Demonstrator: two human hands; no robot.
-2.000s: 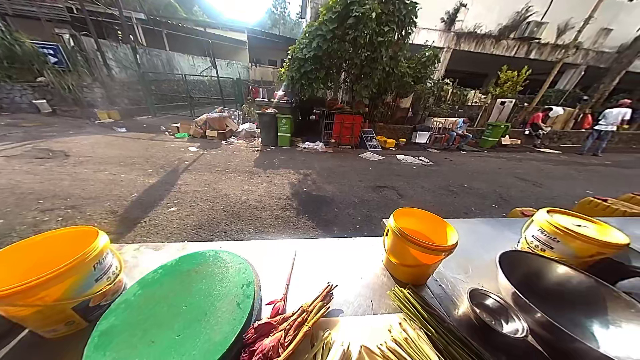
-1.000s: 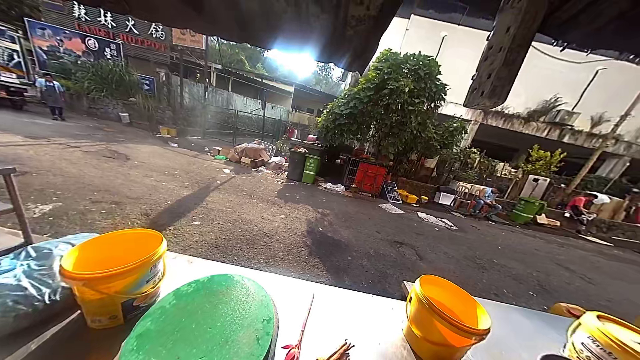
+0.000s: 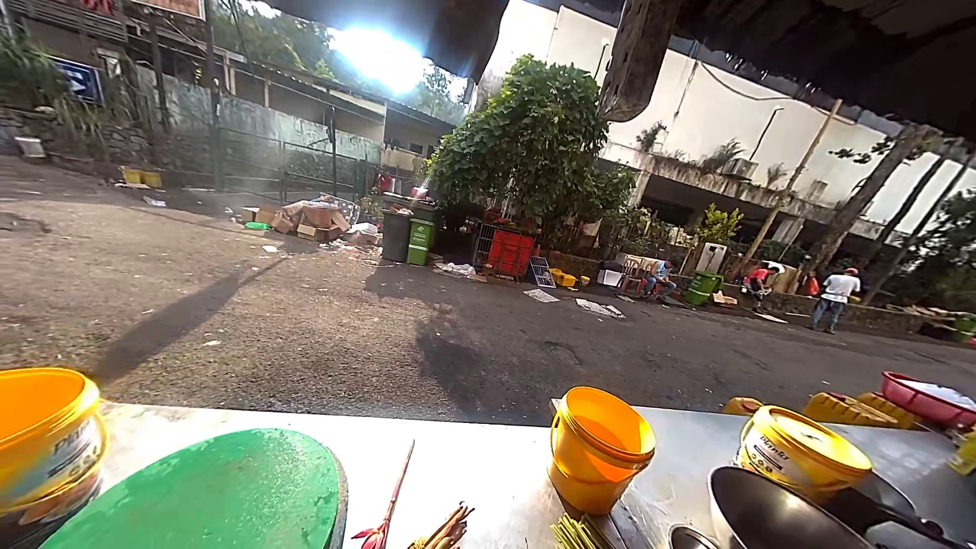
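Neither of my hands shows in the head view. On the metal table stands a round green board or lid at the lower left, beside a yellow plastic bucket. A pink flower bud on a long stem lies right of the green round. Brown-pink stalks and a bundle of green stalks are cut off by the lower edge. An open yellow bucket stands behind the green stalks. Further right are a lidded yellow tub and a dark wok.
Beyond the table runs an asphalt road. Across it are a heap of cardboard boxes, green wheeled bins, a red container and a leafy tree. A seated person and a standing person are far right. A pink basin is nearer.
The view has turned left and then back to the right. The lidded tub and wok have come back into view, while the hotpot signboard at the left has mostly left it.
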